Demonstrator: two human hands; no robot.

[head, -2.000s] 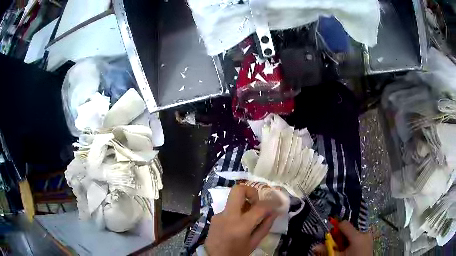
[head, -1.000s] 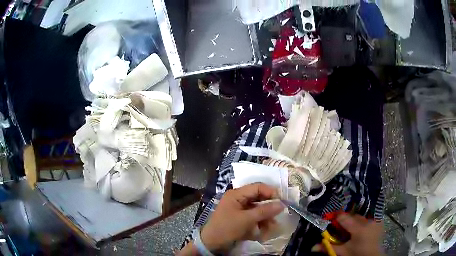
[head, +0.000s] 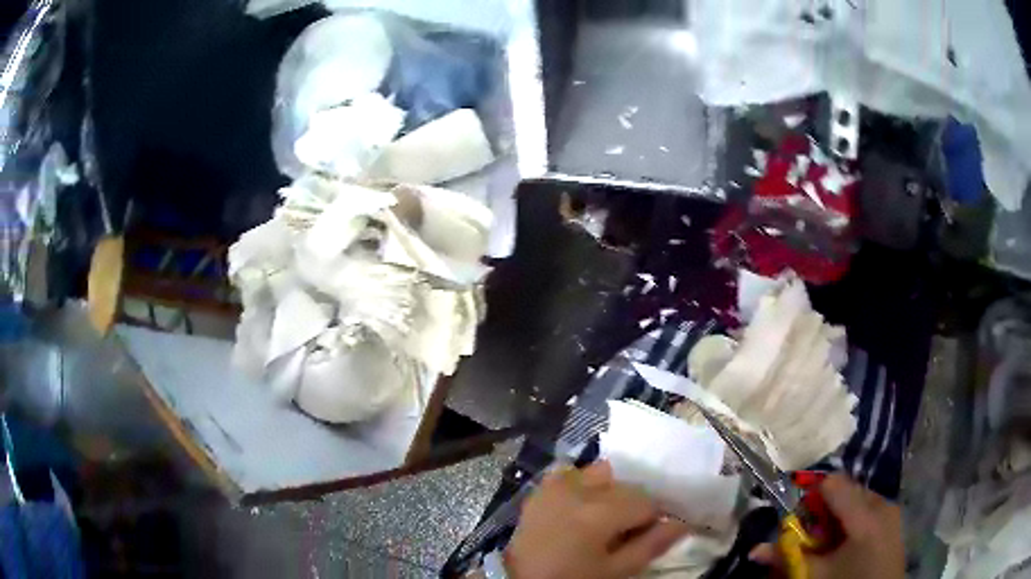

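My left hand (head: 594, 529) is at the bottom centre, its fingers on the lower edge of a small white cut piece (head: 667, 458) that lies flat on the lap. My right hand (head: 848, 532) holds scissors (head: 805, 518) with red and yellow handles. The steel blades point up and left, beside the right edge of the white piece. Cream pieces (head: 791, 368) are fanned out on the lap just beyond, with a narrow white tie strip (head: 678, 382) at their left. The picture is slightly blurred.
A heap of cream bundles (head: 362, 283) stands on the left board (head: 260, 418), with a clear plastic bag (head: 435, 79) behind. Beyond the lap are a grey metal tray (head: 633, 124), red cloth (head: 791, 215) with white offcuts, and a hanging white sheet (head: 882, 57). More pieces (head: 995, 509) lie at the right.
The view has turned left, so everything sits further right. The left fingers have moved to the lower edge of the white piece, which shows more fully. The scissor blades now point more steeply upward.
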